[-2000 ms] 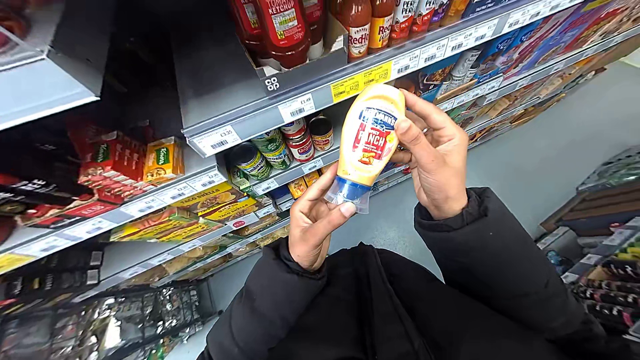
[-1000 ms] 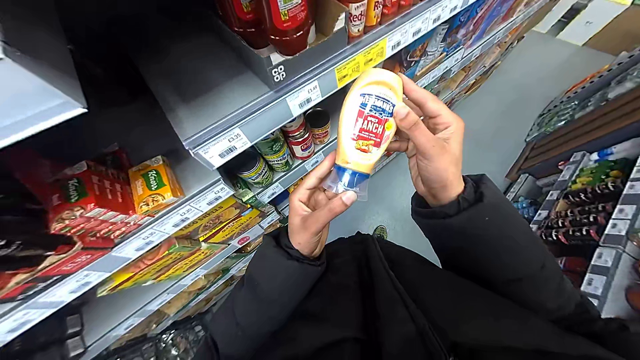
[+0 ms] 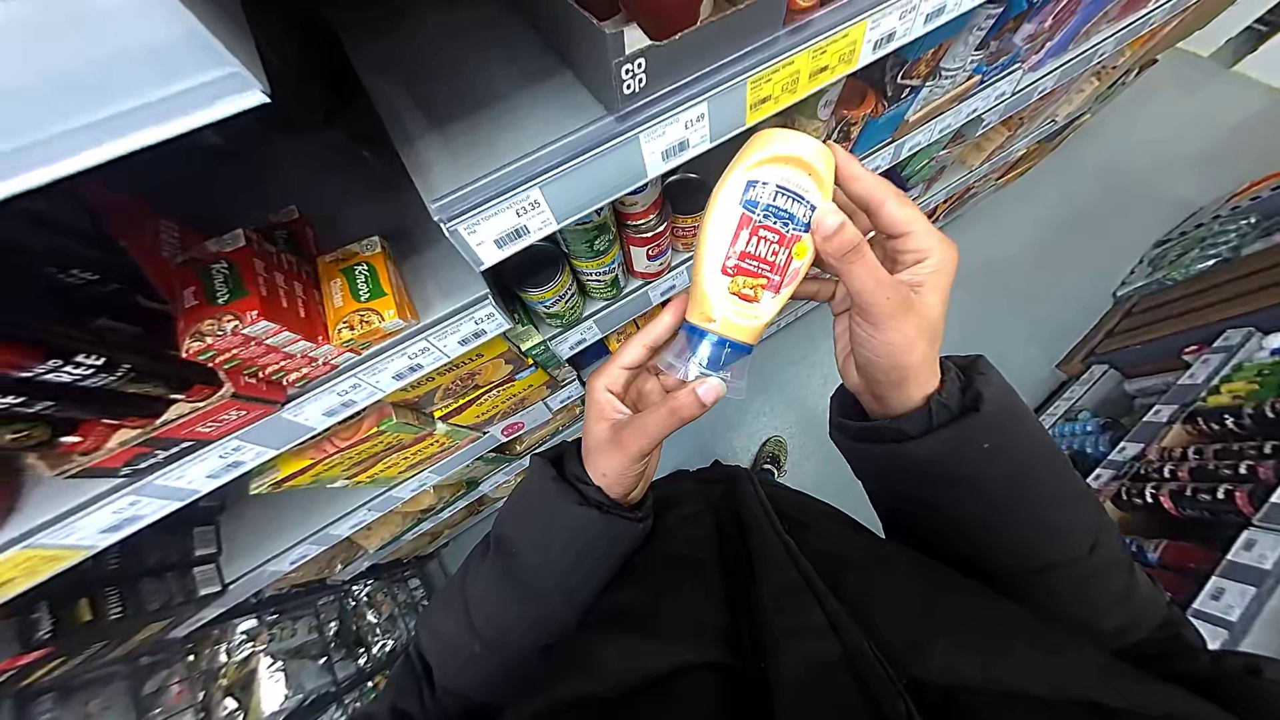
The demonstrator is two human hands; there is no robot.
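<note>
Both hands hold a squeeze bottle of Hellmann's ranch sauce [image 3: 762,235] in front of my chest, cap end down and tilted, its label facing me. My left hand [image 3: 645,400] grips the blue cap and the clear plastic film around it, with the thumb on the film. My right hand [image 3: 890,285] holds the bottle's upper right side, thumb on the label's edge and fingers partly hidden behind. Behind the bottle, stacked tins [image 3: 645,240] stand on a lower shelf.
Store shelving [image 3: 500,110] runs along the left and top, bearing a cardboard tray [image 3: 665,55], Knorr boxes [image 3: 365,290] and taco shell boxes [image 3: 480,380]. Bottles [image 3: 1190,465] line a low shelf at right. My shoe [image 3: 771,455] is on the grey floor [image 3: 1010,250] between.
The view has moved, with less of the red ketchup bottles and more of the right-hand shelf in sight. Both hands keep their hold on the sauce bottle.
</note>
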